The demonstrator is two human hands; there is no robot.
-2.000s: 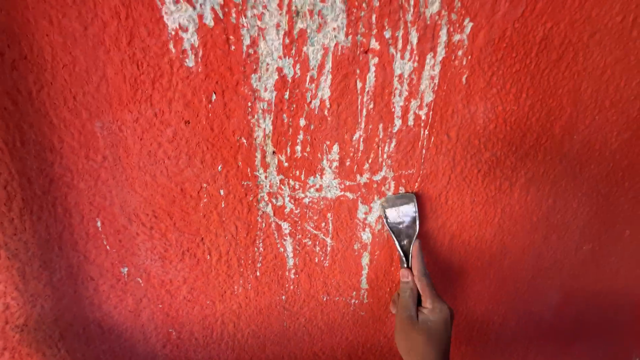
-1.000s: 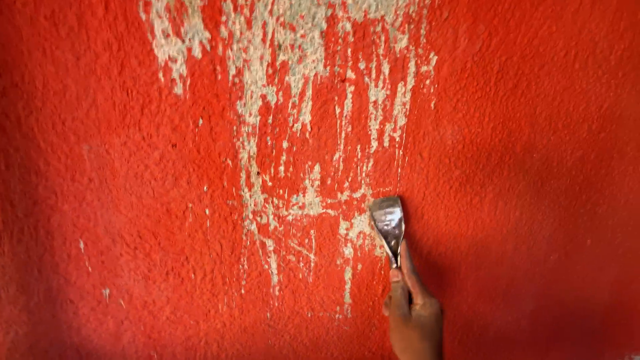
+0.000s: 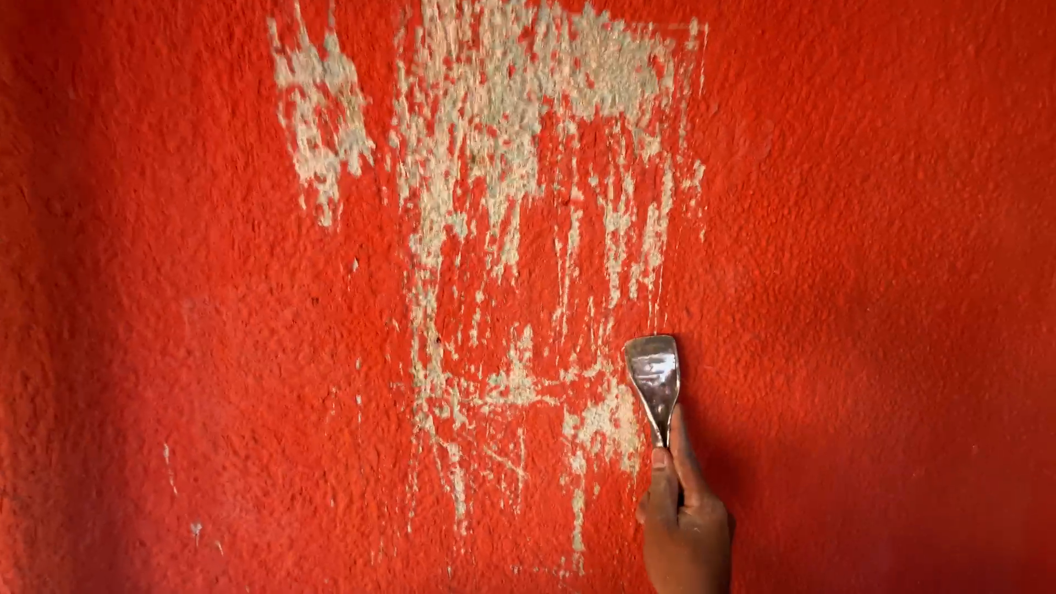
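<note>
My right hand (image 3: 686,528) comes up from the bottom edge, right of the middle, and grips a metal scraper (image 3: 656,371) by its handle. The scraper's flared, shiny blade points up and lies against the red painted wall (image 3: 866,330). Left of the blade is a pale scraped patch (image 3: 609,421), and thin pale scratches end just above its edge. A larger bare area (image 3: 511,99) with ragged vertical streaks spans the upper middle of the wall. My left hand is out of view.
A separate pale scraped patch (image 3: 318,115) is at the upper left. Small pale nicks (image 3: 195,530) mark the lower left of the wall. The rough red surface fills the view, with a soft shadow right of my hand.
The pale patch just left of the blade has grown wider and fuller. The view has shifted so more of the upper scraped area shows. My right hand still grips the scraper.
</note>
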